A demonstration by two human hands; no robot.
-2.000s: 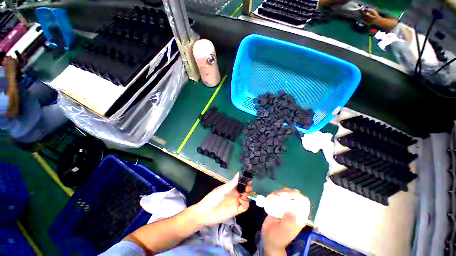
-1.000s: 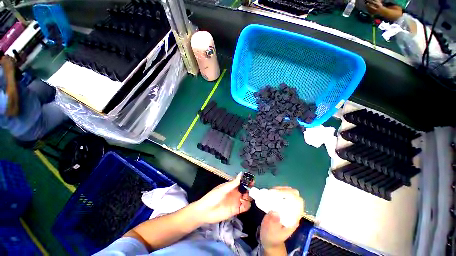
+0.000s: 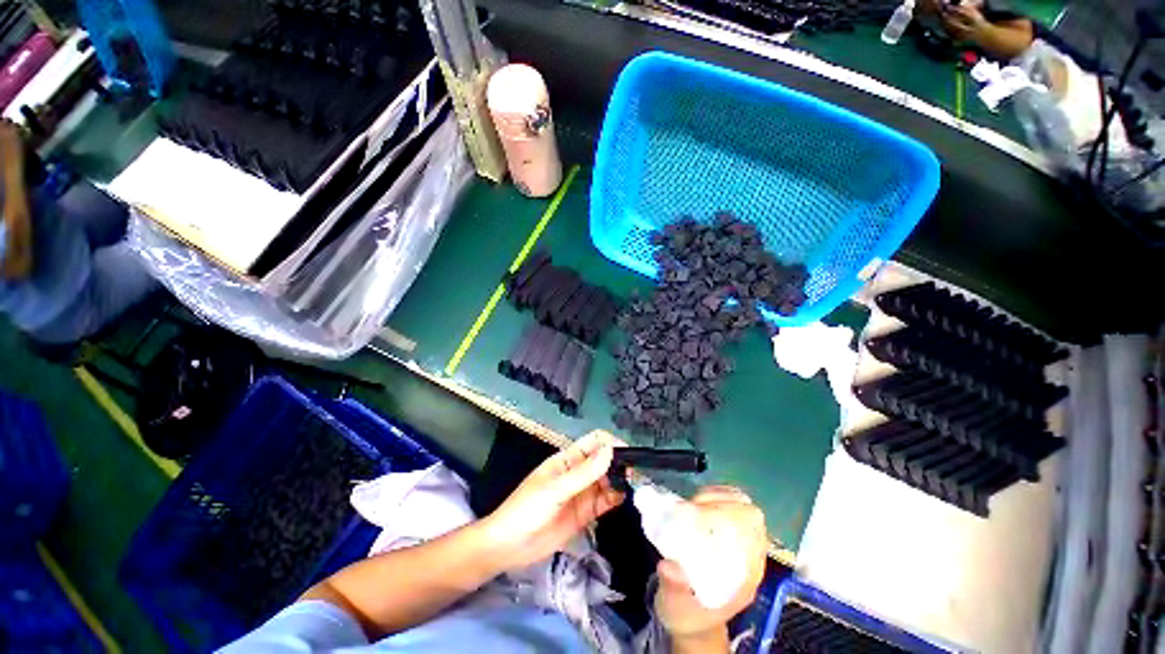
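My left hand is bare and holds a black housing by one end. The housing lies level and points right, over the bench's front edge. My right hand grips a white squeeze bottle. Its narrow tip points up and left, just below the housing near my left fingers; whether it touches is unclear. A heap of small black inserts lies behind my hands and runs into a tilted light-blue mesh basket. Two groups of black housings lie left of the heap.
Zigzag rows of black parts lie on a pale sheet at right. A white tissue is beside the heap. A pink bottle stands by the post. A bagged tray stack and dark blue crate are left. Other people are partly visible.
The housing in my left hand has turned from pointing towards the camera to lying sideways, its length now showing. The bottle in my right hand has tilted more steeply.
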